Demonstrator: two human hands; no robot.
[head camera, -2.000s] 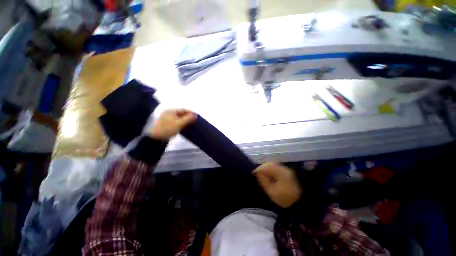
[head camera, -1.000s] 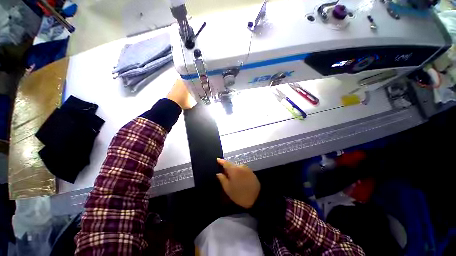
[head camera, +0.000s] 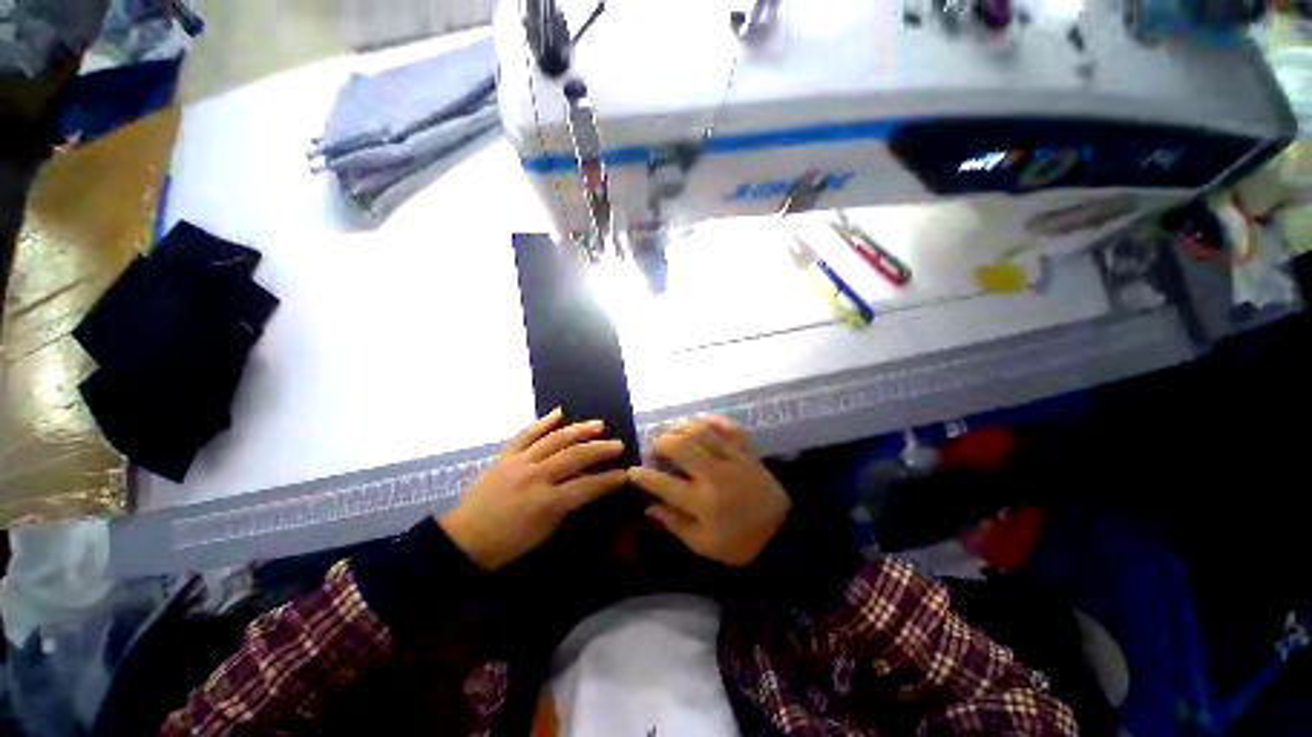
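A dark fabric strip (head camera: 573, 338) lies on the white table, running from beside the presser foot and needle (head camera: 616, 259) down to the front edge. My left hand (head camera: 525, 493) lies on the strip's near end with fingers spread over it. My right hand (head camera: 715, 490) is at the strip's right edge, fingers bent, with its fingertips touching the near end. The strip's far end reaches left of the needle; bright light blurs its right side there. The near end under the hands is partly hidden.
Grey strips (head camera: 410, 123) lie behind and left of the needle. A dark pile (head camera: 176, 346) lies at left, near the brown board (head camera: 72, 317). Yellow-blue snips (head camera: 835, 284) and red snips (head camera: 872, 249) lie under the machine head (head camera: 849, 108). A yellow tag (head camera: 999, 277) is right of them.
My left hand has moved from beside the needle to the strip's near end. My right hand has stayed near that end. The strip, carried over the table earlier, now lies beside the needle.
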